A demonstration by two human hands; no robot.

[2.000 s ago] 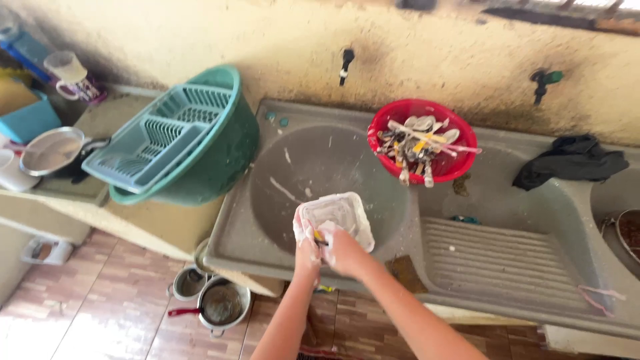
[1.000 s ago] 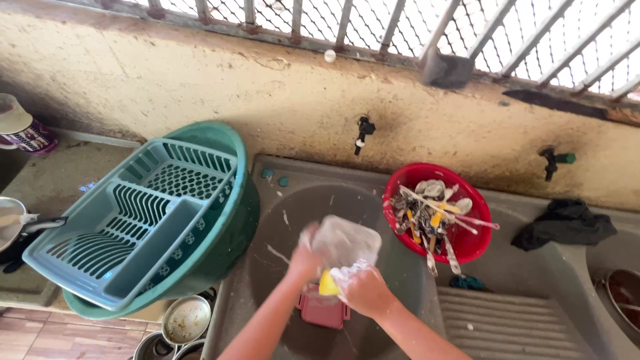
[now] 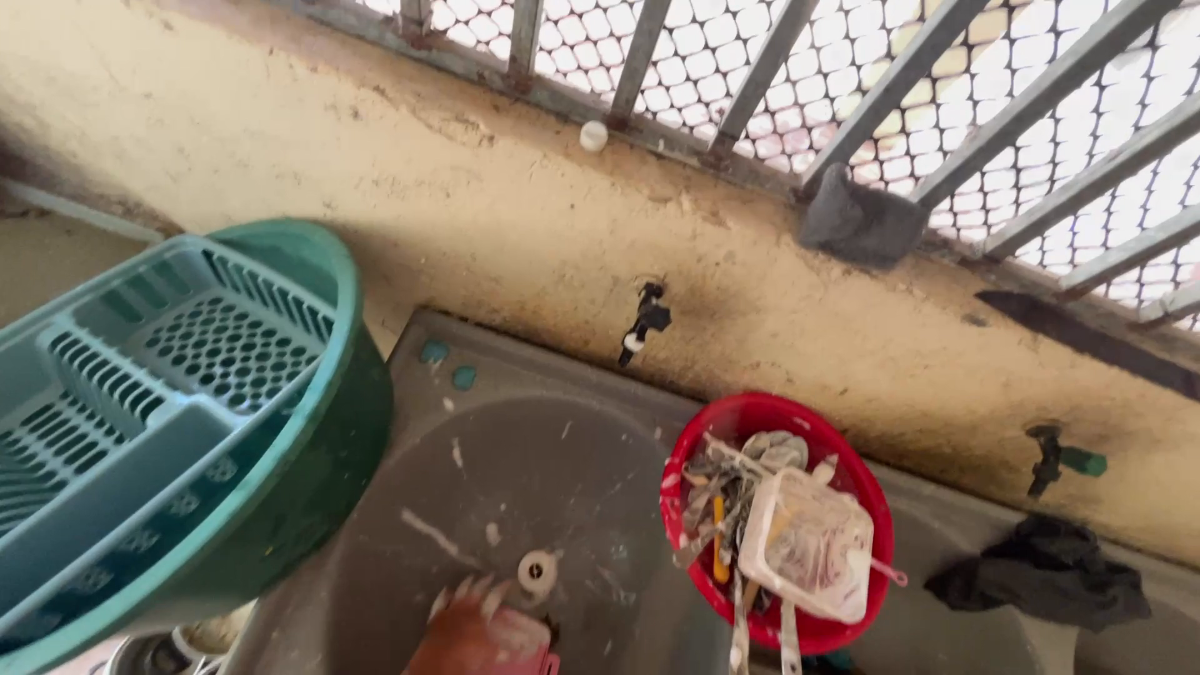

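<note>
My left hand [image 3: 459,628], with suds on its fingertips, is at the bottom of the round sink basin [image 3: 581,469]. It overlaps the left side of a pink plastic container [image 3: 520,640]; whether it grips the container is unclear. Just above lies the drain fitting [image 3: 537,572]. My right hand is out of view. To the right, a red plastic basin [image 3: 872,478] holds soapy cutlery [image 3: 717,497], with a clear plastic container [image 3: 816,544] tilted on top.
A light blue dish rack [image 3: 225,347] rests in a large green tub [image 3: 347,469] at left. Two wall taps [image 3: 647,323] [image 3: 1050,459] stick out above the sinks. A dark cloth [image 3: 1041,572] lies at right; window bars [image 3: 769,75] run above, and pots [image 3: 150,652] stand below left.
The clear container, earlier between my hands, now lies on the cutlery in the red basin. My right hand has left the view, and my left hand is at the pink container. The view has shifted upward.
</note>
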